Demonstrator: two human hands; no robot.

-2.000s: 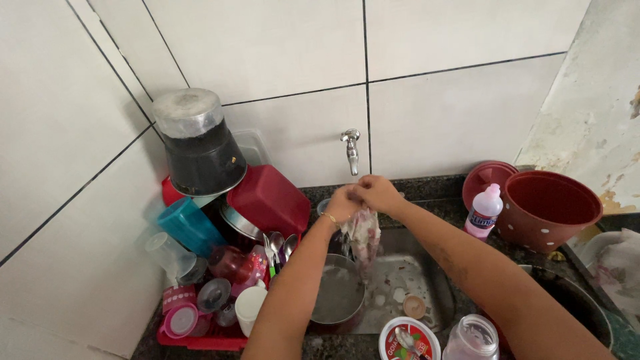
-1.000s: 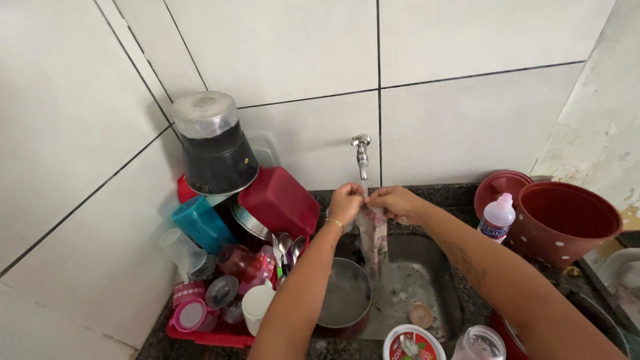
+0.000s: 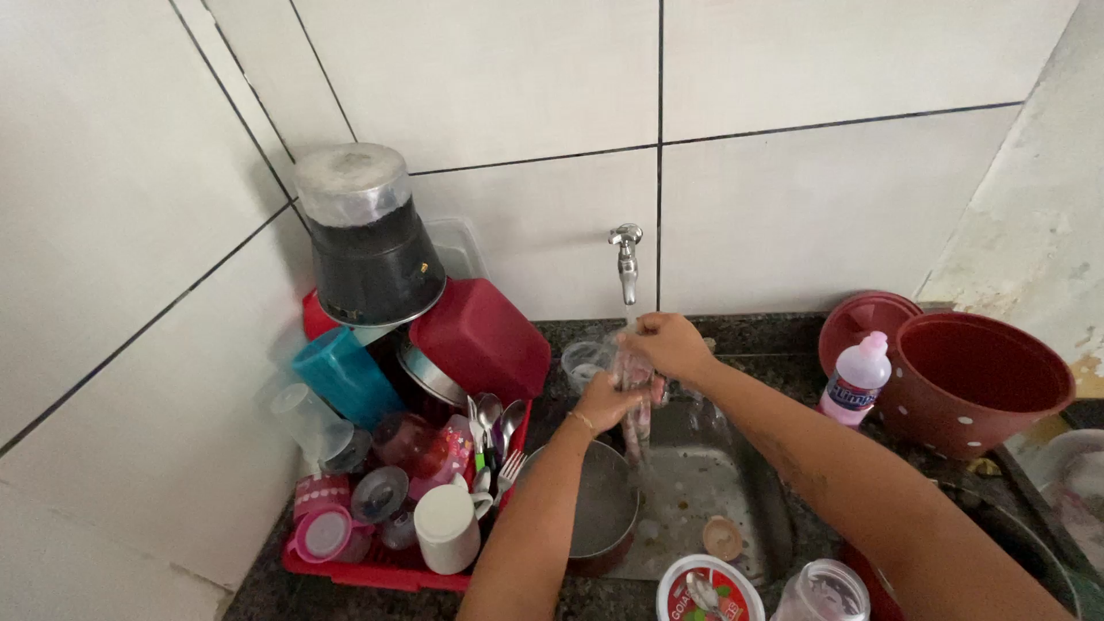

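Water runs from the wall tap [image 3: 629,263] onto a thin, translucent, pinkish item [image 3: 636,379], perhaps a plastic bag, hanging over the metal sink [image 3: 690,474]. My right hand [image 3: 668,343] pinches its upper end just below the spout. Lower down, my left hand [image 3: 611,398] grips its left side, thumb across it. The item's lower end hangs beside a pot [image 3: 595,500] of cloudy water at the sink's left. Behind my left hand is a clear plastic cup [image 3: 585,360]. A small beige round object [image 3: 722,538] lies in the sink.
At left, a red dish rack [image 3: 379,576] holds cups, cutlery, a white mug [image 3: 447,528] and stacked pots. A pink detergent bottle [image 3: 856,379] and a dotted red bucket [image 3: 975,379] stand at right. A printed lid with a spoon [image 3: 709,591] and a clear jar [image 3: 824,593] are at the front.
My left hand has moved down from beside my right hand near the tap and now grips the item lower. My right hand stays at its upper end.
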